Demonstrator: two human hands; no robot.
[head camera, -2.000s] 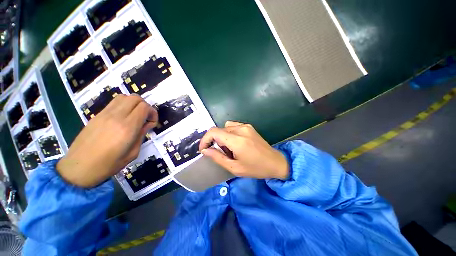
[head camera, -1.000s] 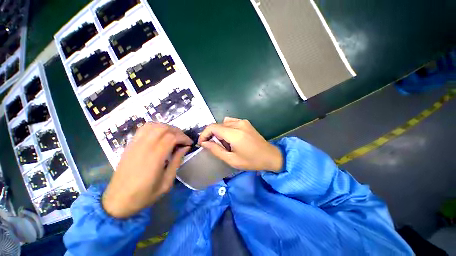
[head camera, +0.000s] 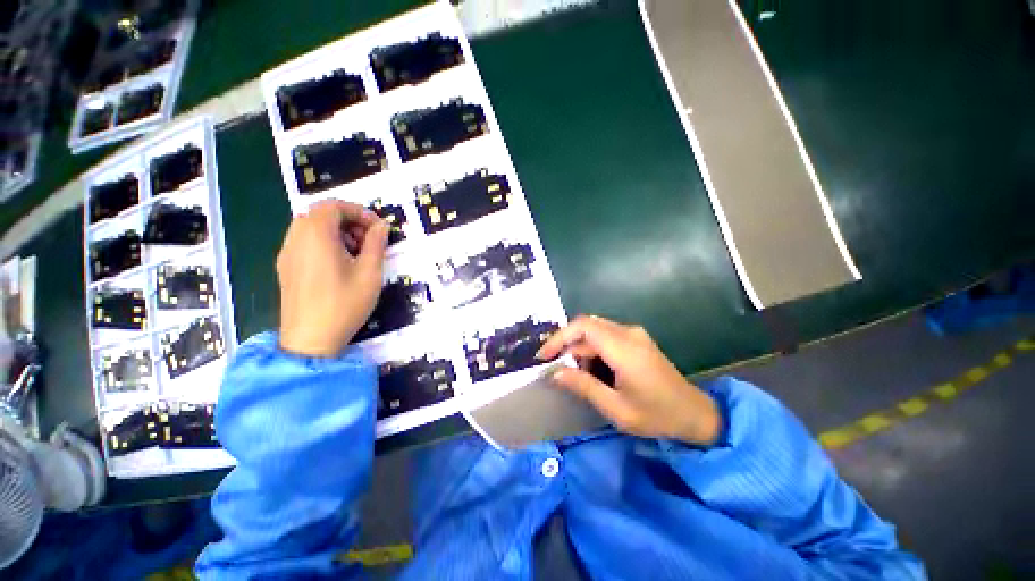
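Note:
A white tray (head camera: 527, 187) with two columns of black parts lies in front of me. My left hand (head camera: 338, 272) is over its left column, thumb and fingertips together at the middle black part (head camera: 392, 220), which it partly covers. Whether a small piece is between those fingertips cannot be told. My right hand (head camera: 619, 375) pinches a grey-brown sheet (head camera: 528, 415) with a white edge at the tray's near right corner, beside a black part (head camera: 499, 350). The sheet is bent and hangs at the bench edge, partly over the tray.
A second grey-brown sheet (head camera: 755, 170) lies flat on the green bench (head camera: 602, 216) to the right. A neighbouring tray (head camera: 221, 255) of black parts is at the left. A white fan (head camera: 20, 499) is at the lower left. More trays (head camera: 170, 91) lie beyond a pale rail (head camera: 244, 102).
My left hand has moved away from my right hand, up to the left column's middle part. My right hand still holds the sheet. The whole view has shifted, with the trays now further right.

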